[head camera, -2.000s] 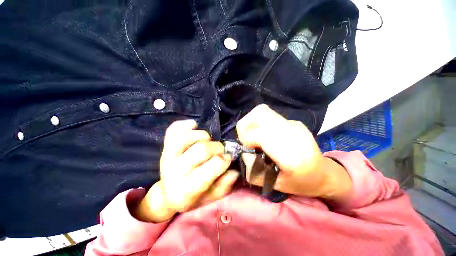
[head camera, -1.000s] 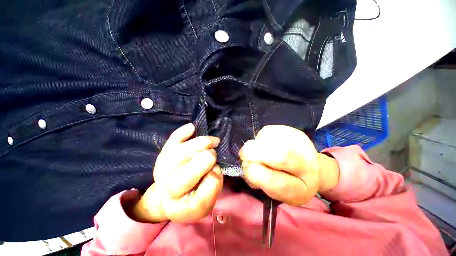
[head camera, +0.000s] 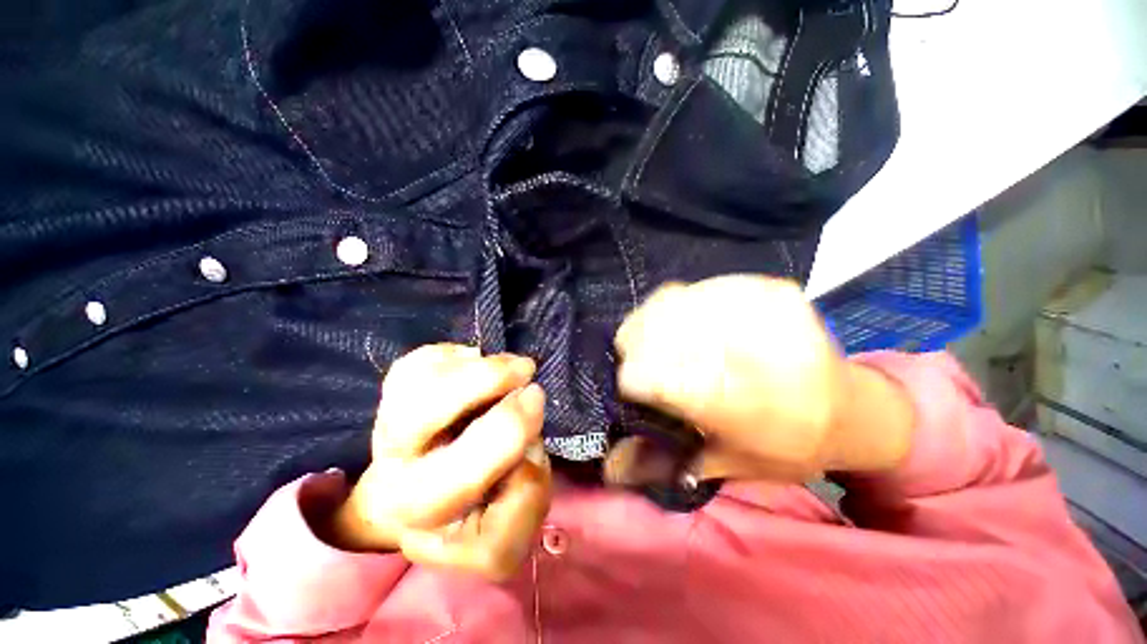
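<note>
A dark navy denim garment (head camera: 189, 415) covers most of the view, with pale topstitching and a curved row of round silver-white buttons (head camera: 352, 250). My left hand (head camera: 459, 459) pinches the garment's edge between thumb and fingers, left of a short light grey stitched edge (head camera: 575, 445). My right hand (head camera: 730, 384) is right of that edge, slightly blurred, curled around dark snips (head camera: 673, 472) that show partly under the palm. The snips' blades are hidden. Whether the right fingertips also touch the cloth cannot be told.
A white table (head camera: 994, 120) with a curved edge lies beyond the garment at the right, with a thin dark cord at the top. A blue plastic basket (head camera: 912, 296) is below the table edge. Pale boxes (head camera: 1101, 365) stand at the far right. A pink shirt (head camera: 704, 566) borders the garment.
The snips' blades pointed down below my right hand a second ago and are now tucked under it. My right hand has risen a little. The garment has shifted slightly up and left.
</note>
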